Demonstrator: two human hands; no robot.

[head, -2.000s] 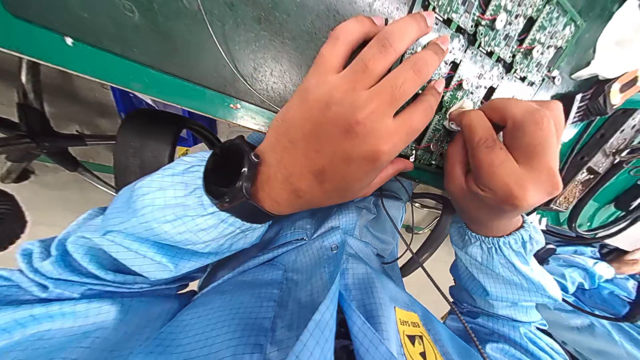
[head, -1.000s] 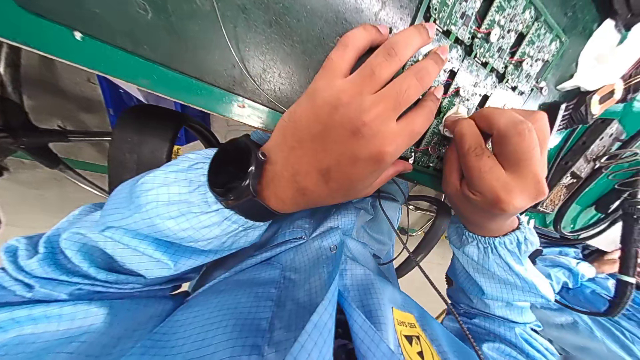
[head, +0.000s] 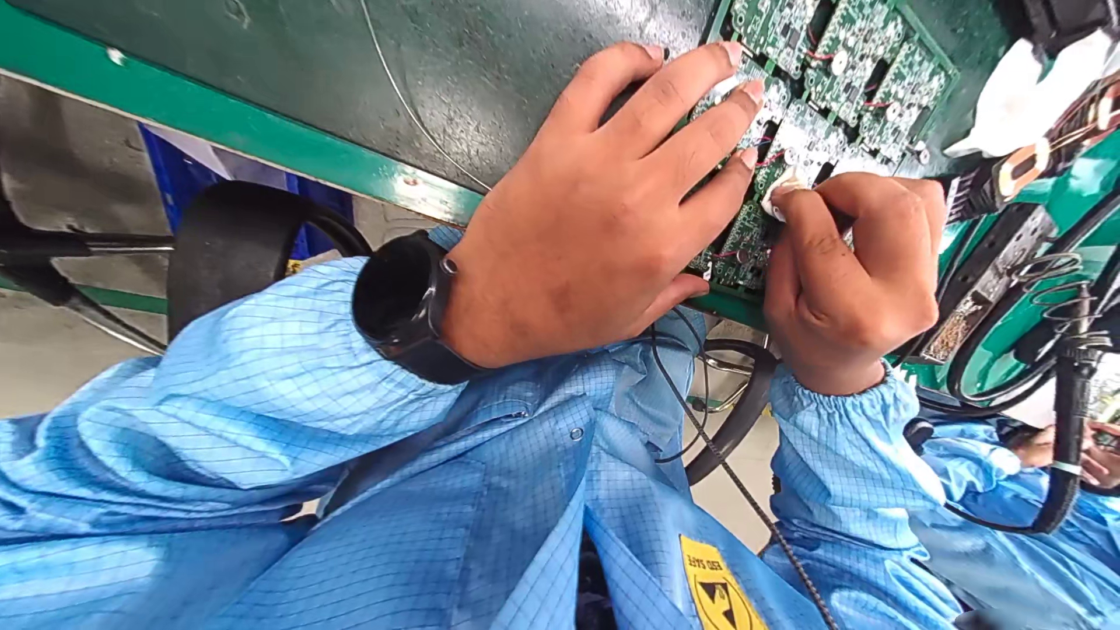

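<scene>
My left hand [head: 595, 210], with a black watch [head: 402, 306] on its wrist, lies spread palm down, its fingertips over the left edge of a panel of green circuit boards [head: 853, 61]. My right hand [head: 853, 271] pinches a small wad of white cloth or tissue [head: 785, 188] between thumb and forefinger, against the boards just right of my left fingertips. Small components and thin red wires show on the boards. Both hands hide part of the panel's lower side.
The panel rests on a dark bench mat [head: 262, 79] with a green edge [head: 219, 127]. A thin wire crosses the mat. White crumpled material [head: 1019, 96], a brush [head: 989, 188] and black cables [head: 1067, 411] are at the right. A co-worker's hands [head: 1094, 455] show at the far right.
My right hand has shifted slightly left along the boards, still pinching the white wad. My left hand has stayed about where it was.
</scene>
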